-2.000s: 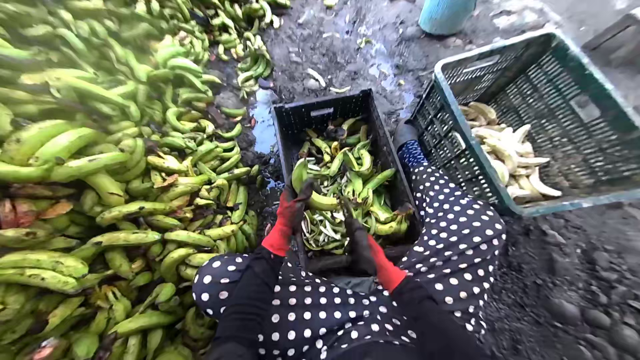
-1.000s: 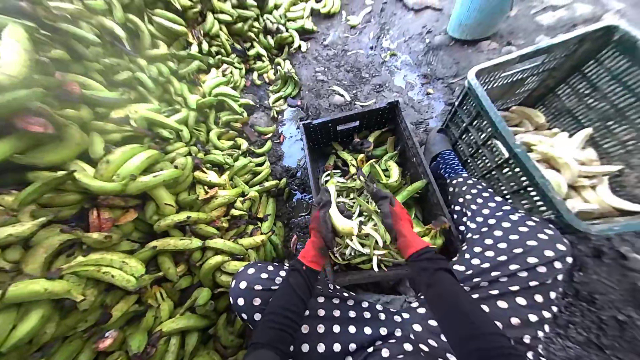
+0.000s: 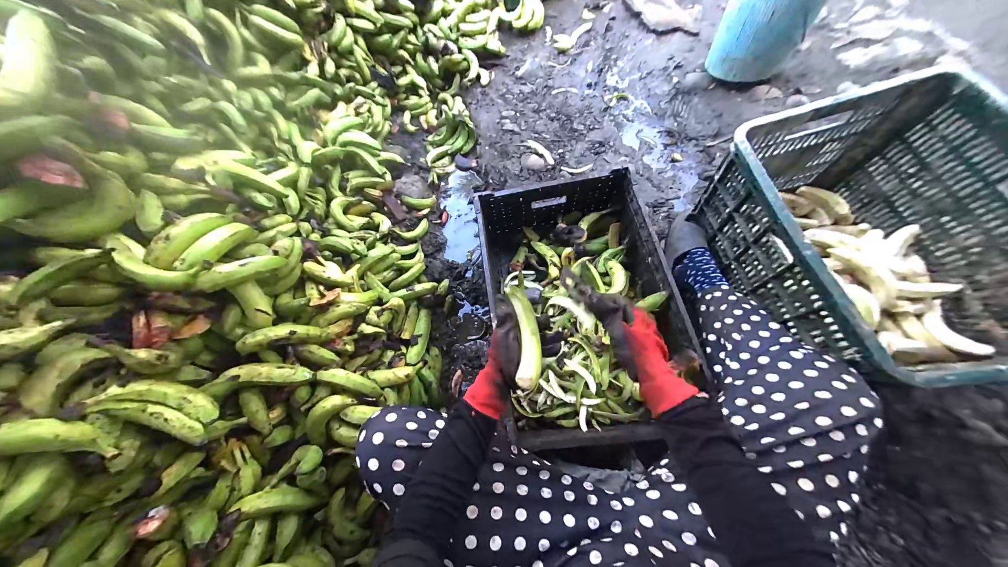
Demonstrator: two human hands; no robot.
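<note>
My left hand (image 3: pixel 504 346), in a red and dark glove, is closed around a partly peeled green plantain (image 3: pixel 525 335), held upright over the left side of a black plastic crate (image 3: pixel 655 268). My right hand (image 3: pixel 622 319), gloved alike, is above the crate's right half with its fingers pointing up and left; whether it holds a small tool or a strip of peel cannot be told. Below both hands lie green and whitish peels (image 3: pixel 587 378). Several whole green plantains (image 3: pixel 618 276) rest toward the crate's far end.
A large heap of green plantains (image 3: pixel 268 339) spreads over the left. At the right stands a green plastic crate (image 3: pixel 850 315) with peeled plantains (image 3: pixel 874 268) inside. A blue cylindrical container (image 3: pixel 756 39) is at the back. Wet muddy ground (image 3: pixel 528 118) has puddles and scraps.
Two seconds ago the plantain in my left hand showed green; now much of it is pale. My right hand has moved a little away from it since then. The view has shifted somewhat.
</note>
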